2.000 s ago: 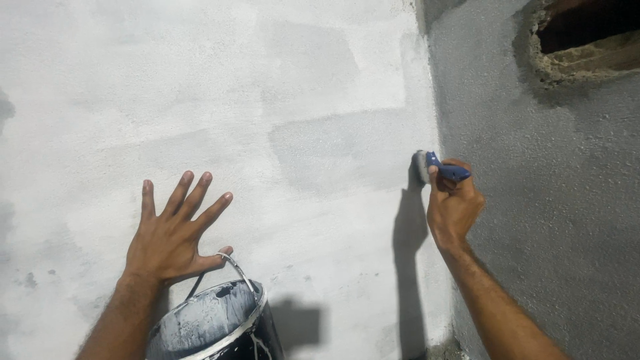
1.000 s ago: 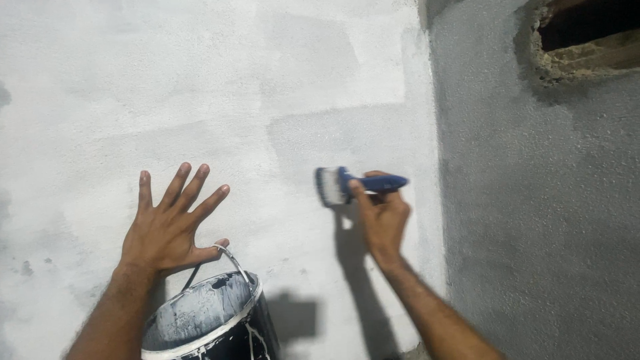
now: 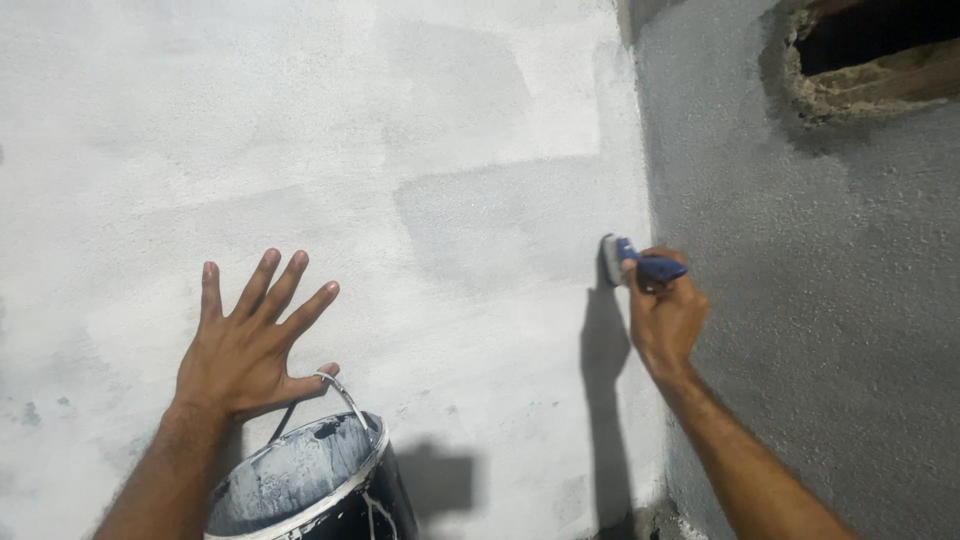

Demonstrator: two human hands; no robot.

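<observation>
My right hand (image 3: 666, 311) grips the blue handle of a paintbrush (image 3: 649, 264). The brush's pale bristles are against the white-painted wall (image 3: 480, 225), just left of the corner. At the left, my left hand (image 3: 247, 345) has its fingers spread against the same wall. The wire handle (image 3: 346, 394) of a black paint bucket (image 3: 390, 487) hangs over my left thumb. White paint coats the bucket's inside and rim and runs down its outer side. How much paint lies in it is hidden.
A grey, rough-plastered wall (image 3: 810, 315) meets the white wall at a corner on the right. A ragged-edged hole (image 3: 877, 82) opens high in the grey wall. Rough material (image 3: 664, 521) shows at the foot of the corner. Shadows fall on the white wall.
My right hand with the brush went left across the white wall, then back right to the corner. My left hand stays spread, with the bucket hanging from its thumb.
</observation>
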